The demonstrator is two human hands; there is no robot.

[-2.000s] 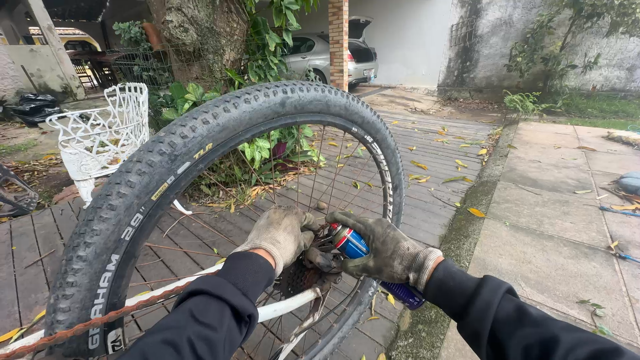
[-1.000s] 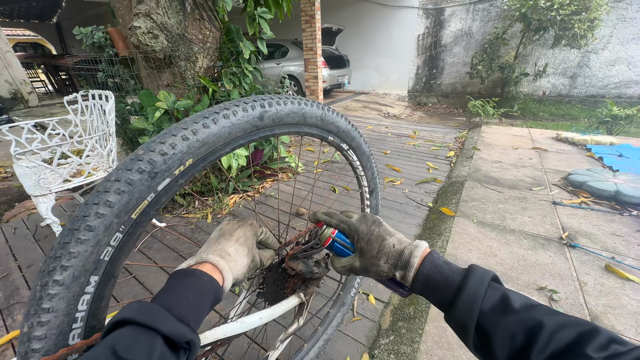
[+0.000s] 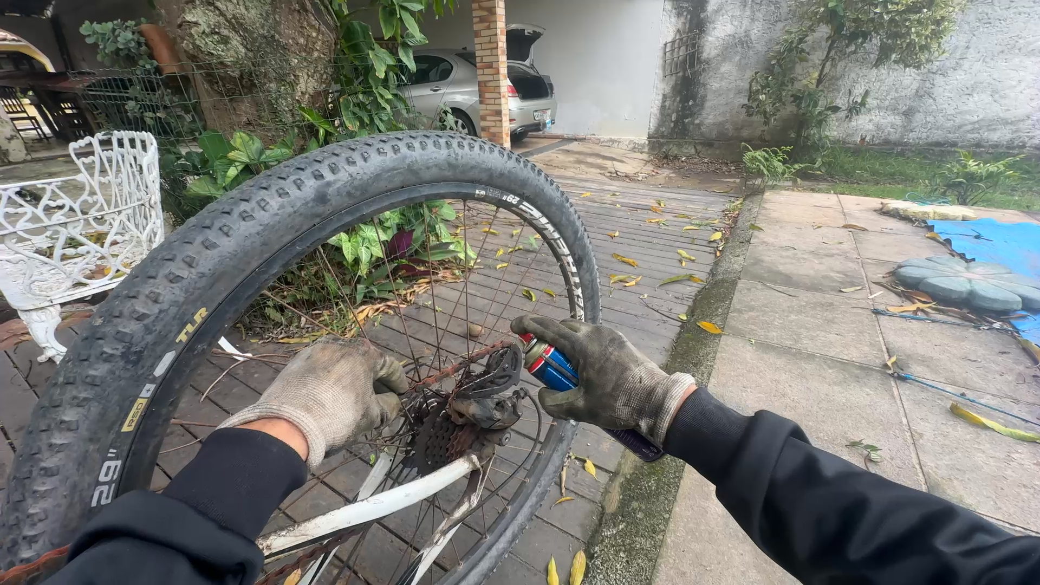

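A bicycle's rear wheel with a knobby tyre [image 3: 390,166] fills the left and middle, the bike apparently upside down. My right hand [image 3: 609,374], in a dirty work glove, holds a blue and red aerosol can [image 3: 552,366], its top close to the rear derailleur [image 3: 487,398]. A rusty chain [image 3: 459,366] runs from the derailleur toward my gloved left hand [image 3: 337,390], whose fingers are curled by the spokes; whether they grip the chain is hidden. The cassette [image 3: 431,439] lies between both hands, above the white frame stay [image 3: 374,508].
A white metal garden chair [image 3: 81,219] stands at left beside a tree trunk [image 3: 252,73]. Fallen leaves dot the paving and the concrete curb [image 3: 650,487]. A blue tarp [image 3: 987,244] and a flower-shaped slab [image 3: 959,280] lie at right. A silver car [image 3: 455,85] stands behind.
My right hand stays at the derailleur with the can. My left hand, nearer the derailleur two seconds ago, is now farther left of it, with its fingers curled. The view has shifted right.
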